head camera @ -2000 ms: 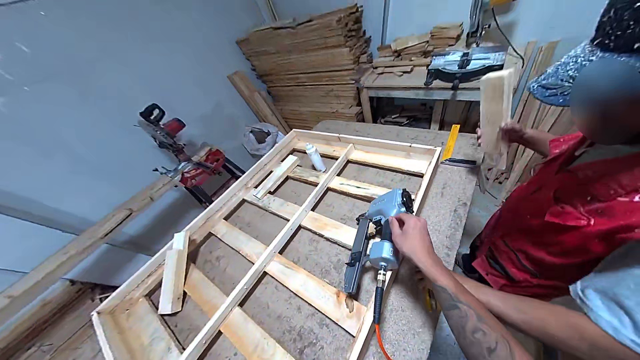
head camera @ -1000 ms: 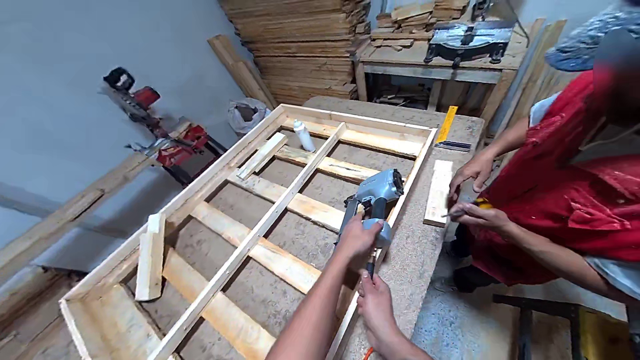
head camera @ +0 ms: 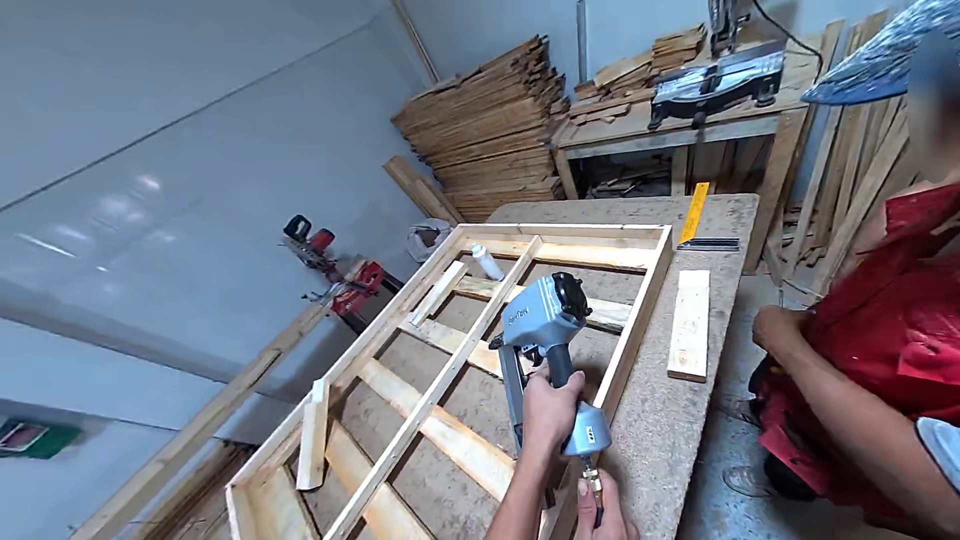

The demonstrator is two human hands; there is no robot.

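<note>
My left hand (head camera: 551, 409) is wrapped round the black grip of a grey pneumatic nailer (head camera: 544, 315), held over the right side of a slatted wooden frame (head camera: 442, 386). Below it, my right hand (head camera: 604, 506) pinches the brass air hose fitting (head camera: 592, 480) at the base of the handle. A white bottle (head camera: 487, 262) lies tilted on the frame's far part. Loose wood pieces (head camera: 439, 291) (head camera: 313, 435) rest on the frame's left half. One short board (head camera: 688, 326) lies on the worktable, right of the frame.
A yellow-handled try square (head camera: 696, 214) lies at the far right of the worktable (head camera: 660, 450). A person in a red apron (head camera: 892, 330) stands at its right edge. Behind are stacked boards (head camera: 495, 127) and a miter saw (head camera: 716, 82); another red saw (head camera: 330, 262) stands left.
The other person has put the short board down on the table and drawn their hands back from it. My second hand has come to the nailer's hose end. The nailer is now raised.
</note>
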